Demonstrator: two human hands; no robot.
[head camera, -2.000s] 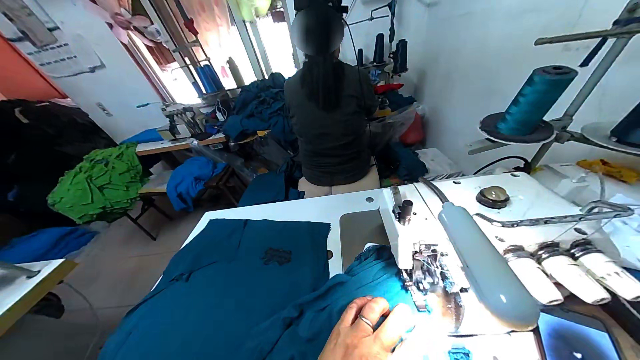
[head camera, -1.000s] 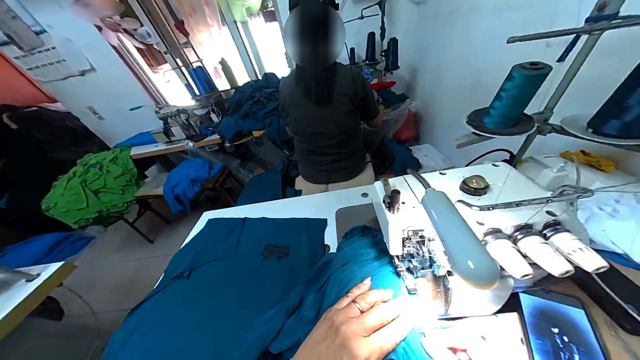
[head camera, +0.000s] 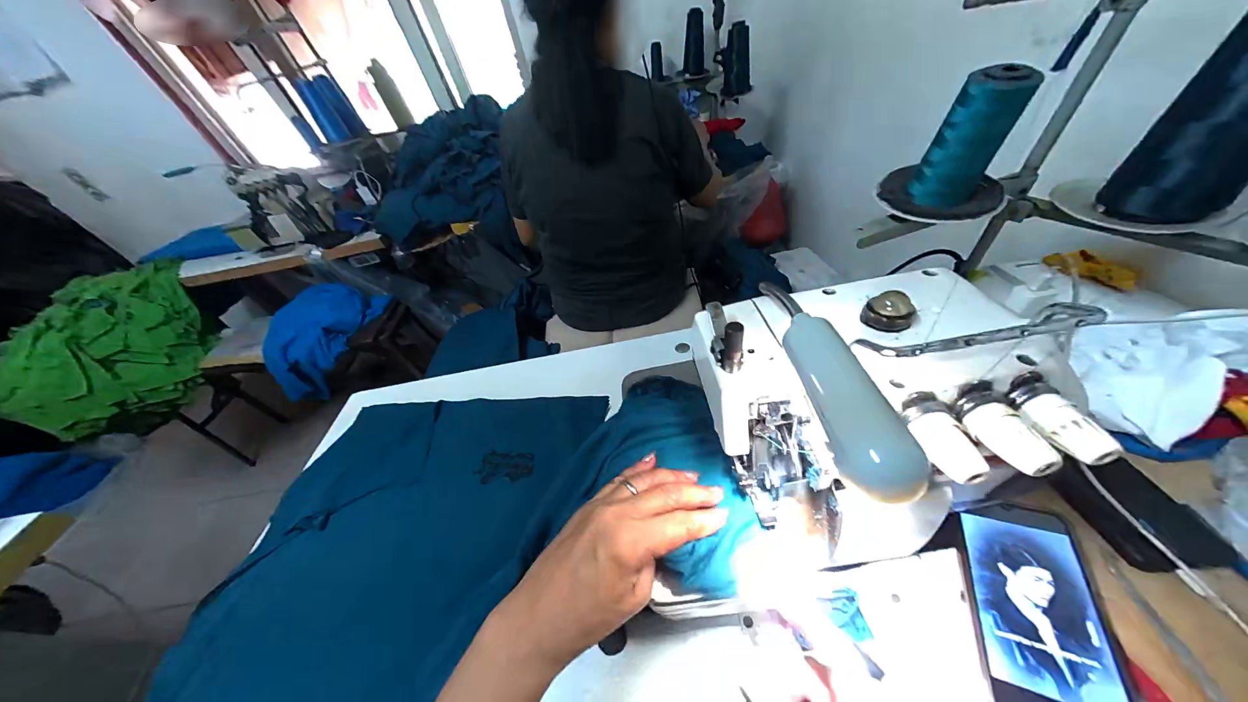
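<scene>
My left hand, with a ring on one finger, rests with its fingers spread on teal fabric beside the needle and presser-foot area of a white overlock sewing machine. The fabric runs under my palm up to the machine's lit foot. More of the teal garment, with a small dark print, lies flat over the left of the white table. A grey lamp with a bent neck shines on the stitching area. My right hand is not seen; glare washes out the surface below the needle.
A smartphone with a lit screen lies at the right. Thread cones, one teal, stand on a rack behind. A person sits ahead, back turned. Green cloth and blue cloth are piled at the left.
The fabric by the machine has shifted and bunched under my left hand, which stays on it. The seated person's head and arm have moved slightly.
</scene>
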